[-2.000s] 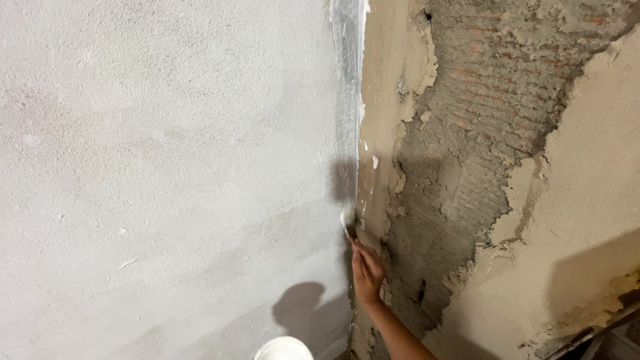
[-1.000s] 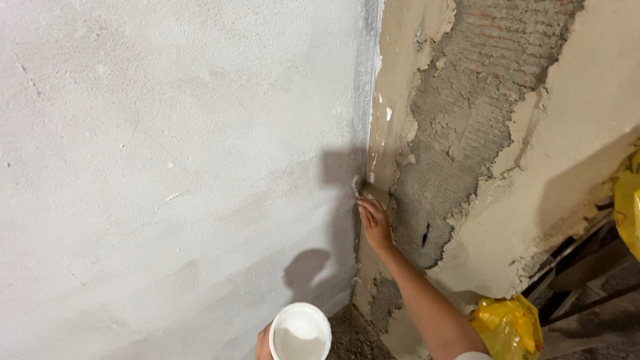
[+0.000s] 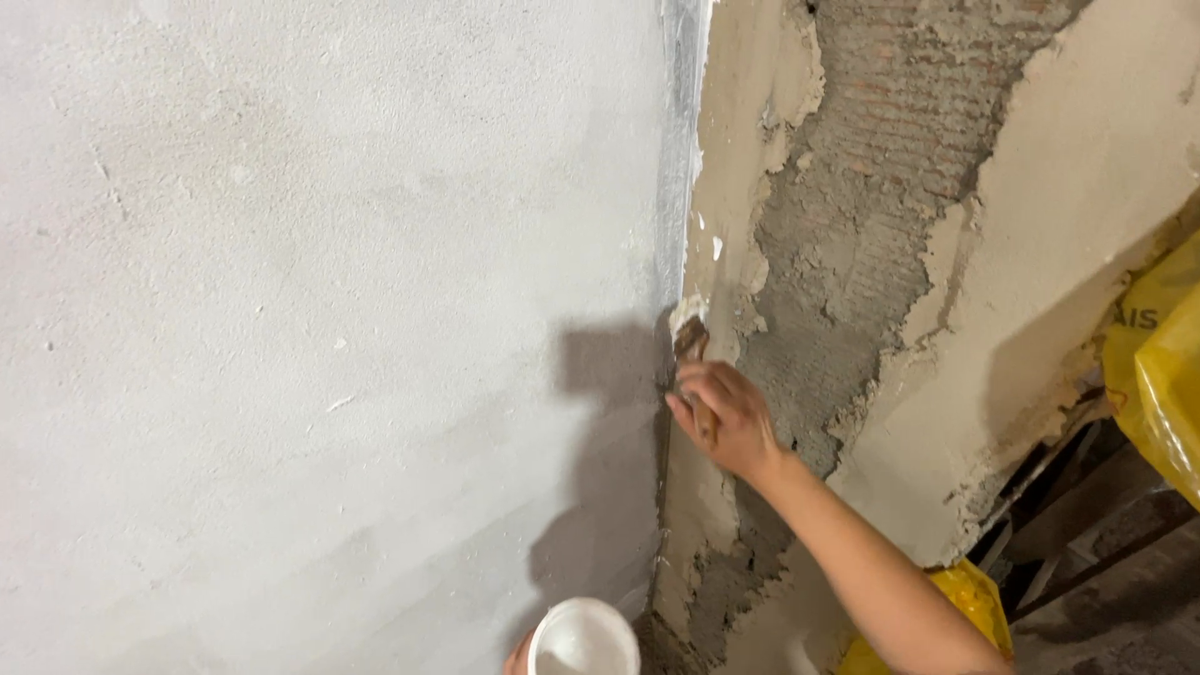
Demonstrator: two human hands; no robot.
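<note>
A paintbrush (image 3: 692, 342) with white paint on its bristles is in my right hand (image 3: 728, 412), its tip at the inner corner where the white wall (image 3: 375, 234) meets the beige plaster (image 3: 727, 169). The handle shows between my fingers. At the bottom edge my left hand (image 3: 515, 656) holds a white tub (image 3: 633, 637) with white paint in it; only a bit of that hand shows. A white line and a few white spots mark the beige plaster beside the corner.
Rough bare masonry (image 3: 825, 253) runs through the broken plaster on the right. A yellow plastic bag (image 3: 1167, 366) is at the right edge, with another yellow bag (image 3: 975, 595) behind my right forearm. Dark slats or boards (image 3: 1097, 525) lie at the lower right.
My left hand and the tub sit lower in view than one second ago. The brush stays by the corner, its bristles now plainly showing white.
</note>
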